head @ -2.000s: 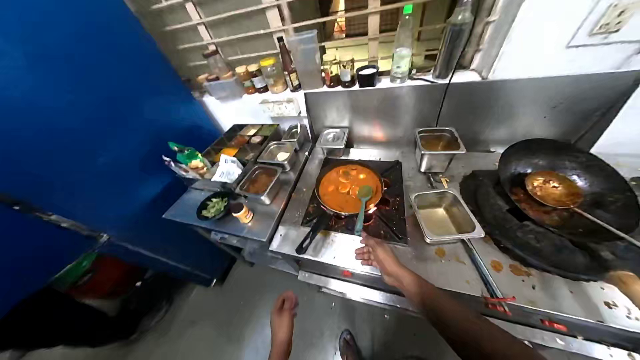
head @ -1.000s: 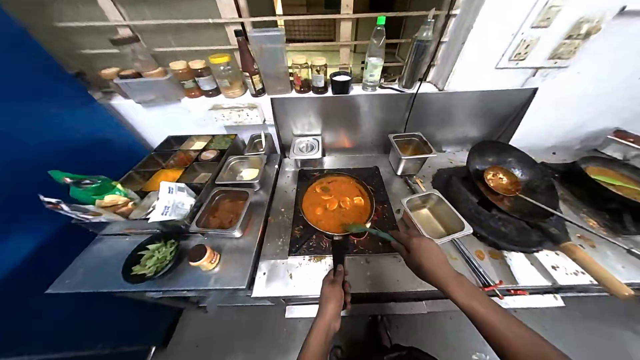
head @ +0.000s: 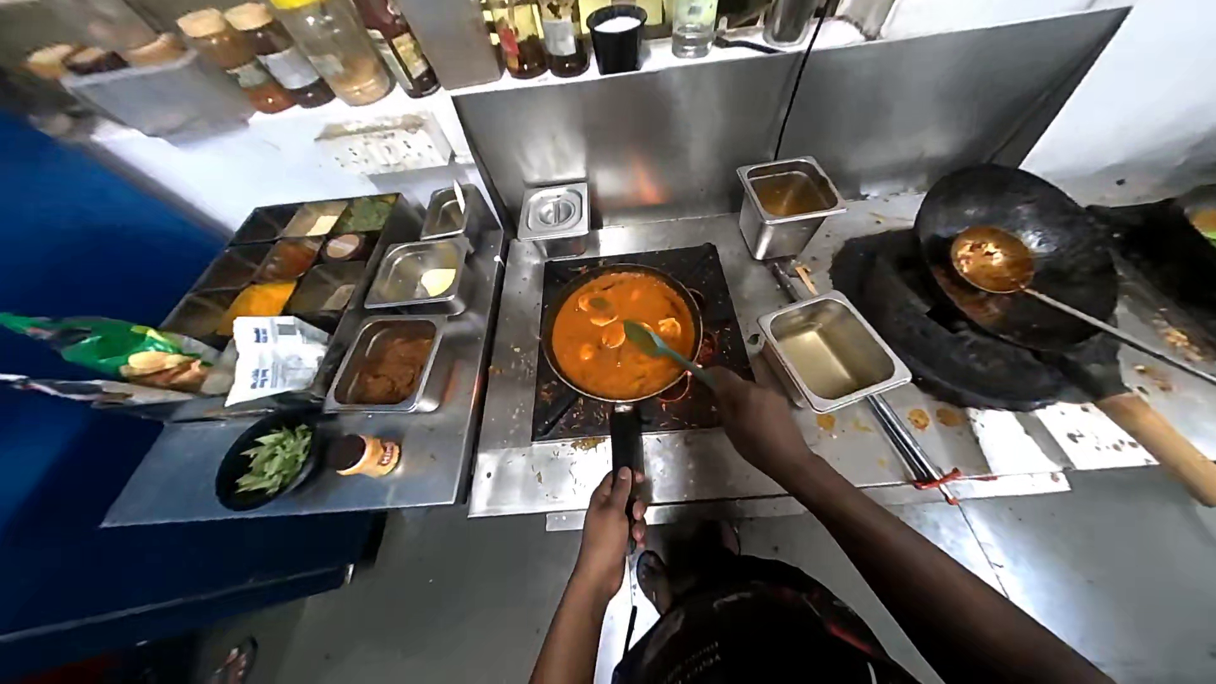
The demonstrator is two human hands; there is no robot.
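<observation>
A black frying pan point(head: 622, 414) sits on the stove burner, its handle toward me. Orange-red curry point(head: 608, 366) with pale round pieces fills it. My left hand point(head: 611, 518) is closed around the end of the pan's black handle. In my right hand point(head: 760, 418) is a green spatula point(head: 670, 351), its head in the curry near the pan's middle. The spatula's grip end is hidden by my fingers.
An open steel container point(head: 836, 351) with tongs under its side stands right of the burner; behind it is a steel container of liquid point(head: 790, 204). Farther right, a black wok point(head: 1026, 228) holds a ladle point(head: 993, 258). Left are spice compartments point(head: 285, 256) and a bowl of leaves point(head: 271, 461).
My left hand, off the pan two seconds ago, has taken hold of its handle. The right hand has gripped the spatula, whose head has moved from the pan's right side toward its middle.
</observation>
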